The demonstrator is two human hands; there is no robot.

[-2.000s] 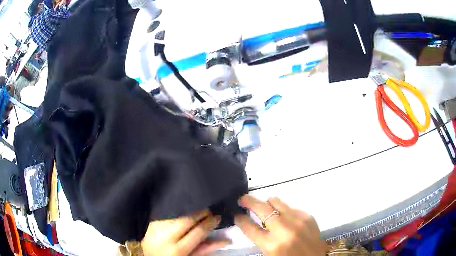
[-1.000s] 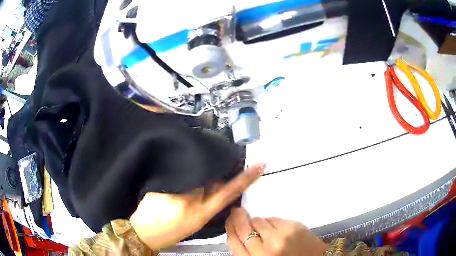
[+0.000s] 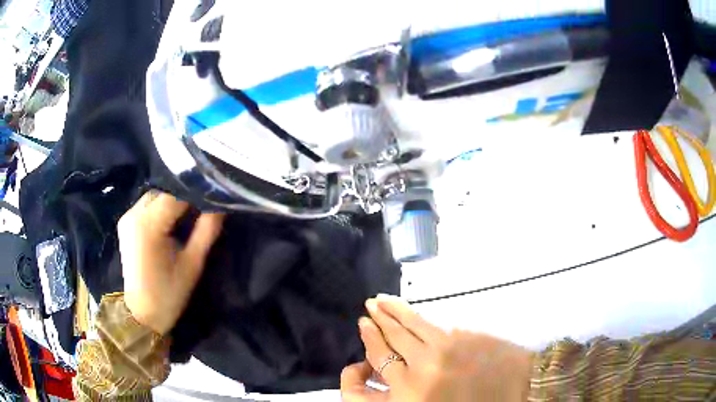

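The black garment (image 3: pixel 290 306) lies heaped left of and below the machine head (image 3: pixel 502 126), its right edge near the grey knob (image 3: pixel 414 232). My left hand (image 3: pixel 161 263) is on the cloth at the left, fingers bent and gripping a fold beside the curved metal guard (image 3: pixel 228 196). My right hand (image 3: pixel 424 353) is at the cloth's lower right edge, thumb and fingertips close together at the border; a ring shows on one finger. Whether it pinches the cloth is hard to tell. The needle and presser foot are hidden behind the head.
Scissors with red and yellow handles (image 3: pixel 666 184) lie at the right. A black cloth strip (image 3: pixel 640 67) hangs over the machine arm. The white table (image 3: pixel 534 290) has a dark seam line. Clutter and an orange-red item (image 3: pixel 17 353) are at the far left.
My left hand has moved from the cloth's lower right edge up and left onto the heap. My right hand stays near the edge. The machine head looks larger and nearer.
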